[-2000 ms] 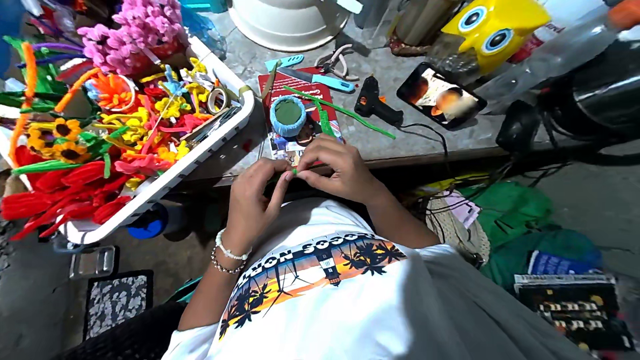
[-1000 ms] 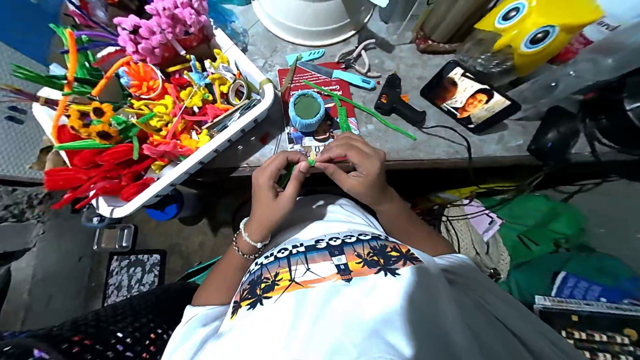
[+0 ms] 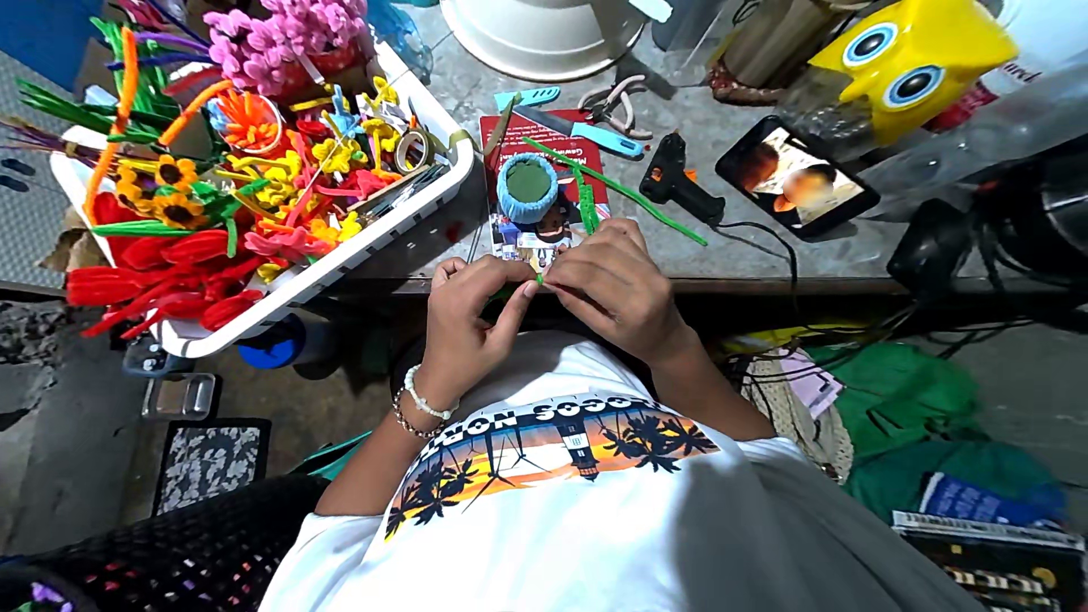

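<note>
My left hand and my right hand meet at the table's front edge, both pinching a small green piece, likely pipe cleaner, mostly hidden by the fingers. Just beyond them, a small round pot wrapped in light blue with green foam inside stands on a red printed magazine. Right of the pot lie a folded green pipe-cleaner piece and a long green pipe cleaner. A blue-handled knife and pliers lie behind.
A white plastic basket of pipe-cleaner flowers fills the left side. At right are a black glue gun with its cord, a phone with a lit screen and a yellow owl-like item. A white basin stands behind.
Both hands stay together near the table's edge, their fingers shifting around the small green piece. The picture on the phone's screen differs from before. The view has moved somewhat.
</note>
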